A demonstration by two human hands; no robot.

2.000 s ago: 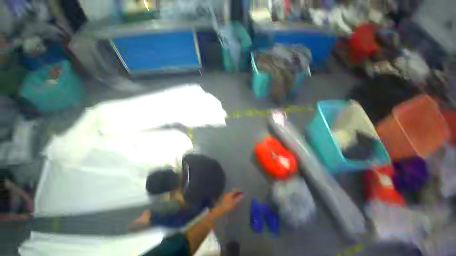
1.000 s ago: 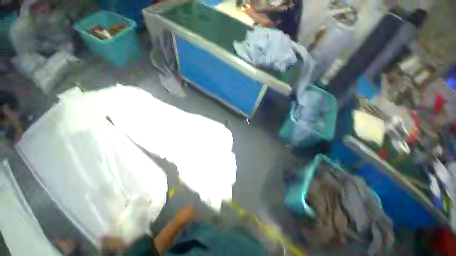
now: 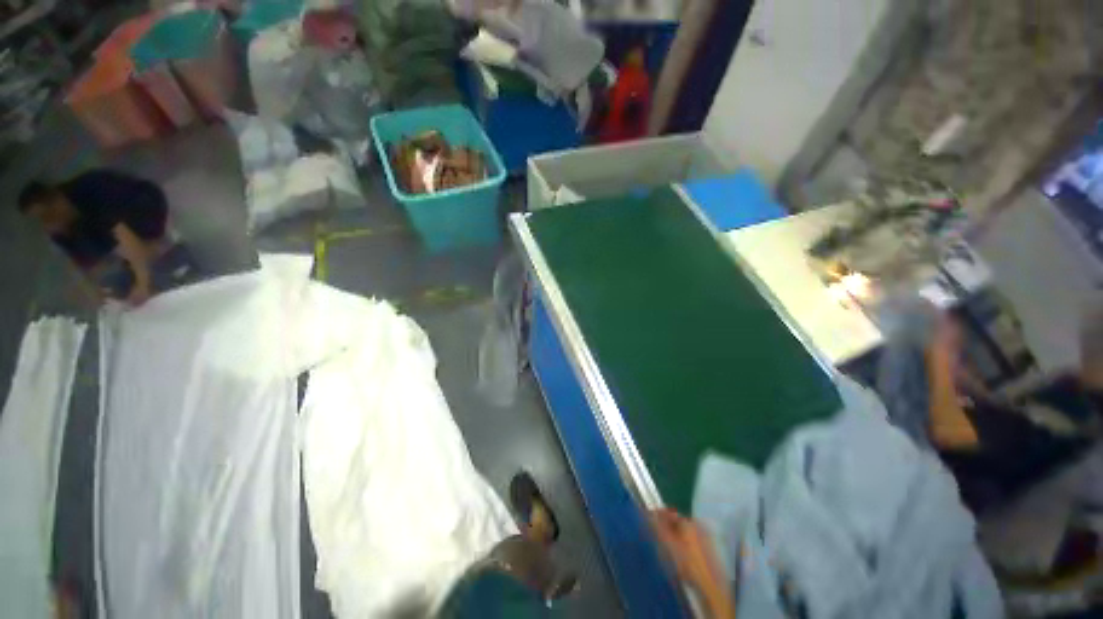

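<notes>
White curtain lies spread on the floor at left and centre, in long overlapping pieces. A light blue-grey curtain lies in a loose pile at the near end of the green-topped table. My right hand is blurred at the table's near metal edge, beside this pile; its grip is unclear. My left hand cannot be made out. A small skin-coloured patch at the bottom left edge is too blurred to identify.
A person crouches at the white curtain's far left. Another person's arm is beyond the table, at right. A teal basket holds brown cloth. A sandalled foot is between the white curtain and table.
The view has swung right and closer to the green-topped table. The blue-grey pile is now near at bottom right, with my right hand beside it. The brown-grey cloth basket has left view.
</notes>
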